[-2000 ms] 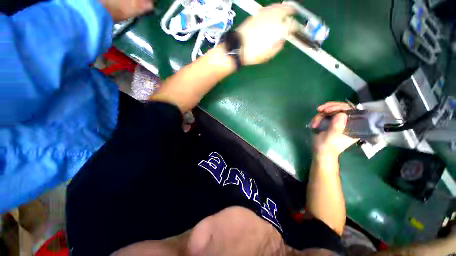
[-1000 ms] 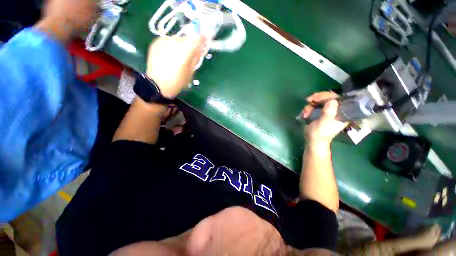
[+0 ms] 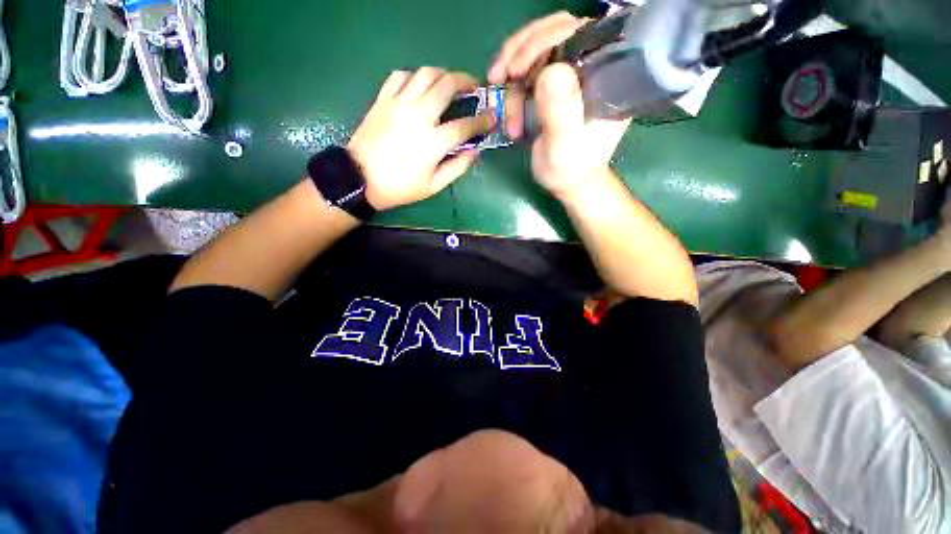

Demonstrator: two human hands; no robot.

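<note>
My left hand point(image 3: 417, 141), with a dark watch on the wrist, holds a lock body point(image 3: 494, 113) with a blue-and-white face flat over the green bench. Its loop is mostly hidden by my fingers. My right hand point(image 3: 563, 125) grips the thick grey-black electric screwdriver point(image 3: 636, 73), its nose pointing left at the lock body. The driver tip is hidden between my hands, so I cannot tell whether it touches. Several white-silver long-shackle padlocks point(image 3: 172, 63) lie at the upper left.
The green bench point(image 3: 302, 99) has small pale rings point(image 3: 234, 149) near the left. A square black fan point(image 3: 824, 89) and a grey box with a yellow label point(image 3: 892, 167) stand at the right. A person's arm point(image 3: 871, 297) is at the right, a blue sleeve point(image 3: 57, 417) at lower left. A red stool point(image 3: 63, 235) shows below.
My left hand has moved right from the padlock pile and now holds a lock body. My right hand has brought the screwdriver in beside it. The view has turned and shifted.
</note>
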